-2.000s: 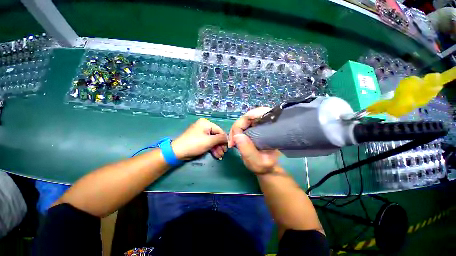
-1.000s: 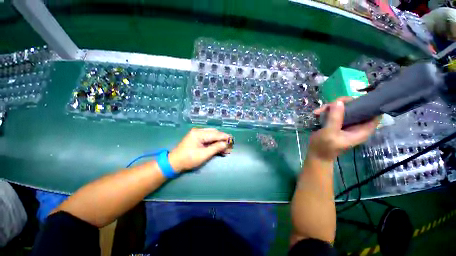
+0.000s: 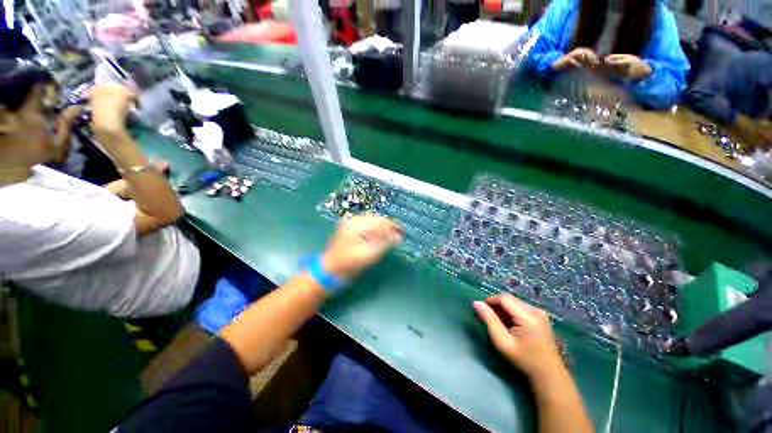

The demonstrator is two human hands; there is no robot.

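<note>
My left hand (image 3: 362, 245), with a blue wrist band (image 3: 320, 272), is blurred and over the near edge of the parts tray (image 3: 415, 221), close to a heap of mixed black, yellow and silver pieces (image 3: 360, 196). I cannot tell if it holds anything. My right hand (image 3: 518, 332) is low over the green bench, fingers curled, thumb and index finger apart, with nothing visible in it. The large clear blister tray (image 3: 550, 254) with rows of small dark units lies beyond my right hand. The grey screwdriver (image 3: 730, 326) is at the right edge, away from my hand.
A green box (image 3: 719, 292) stands right of the large tray. A person in white (image 3: 93, 241) works at the left, beside small pinkish pieces (image 3: 230, 186). A person in blue (image 3: 609, 46) sits across the bench. A grey post (image 3: 320, 80) rises behind the trays.
The view has swung to the left. My right hand has let go of the screwdriver and come back over the bench. My left hand has moved forward to the parts tray.
</note>
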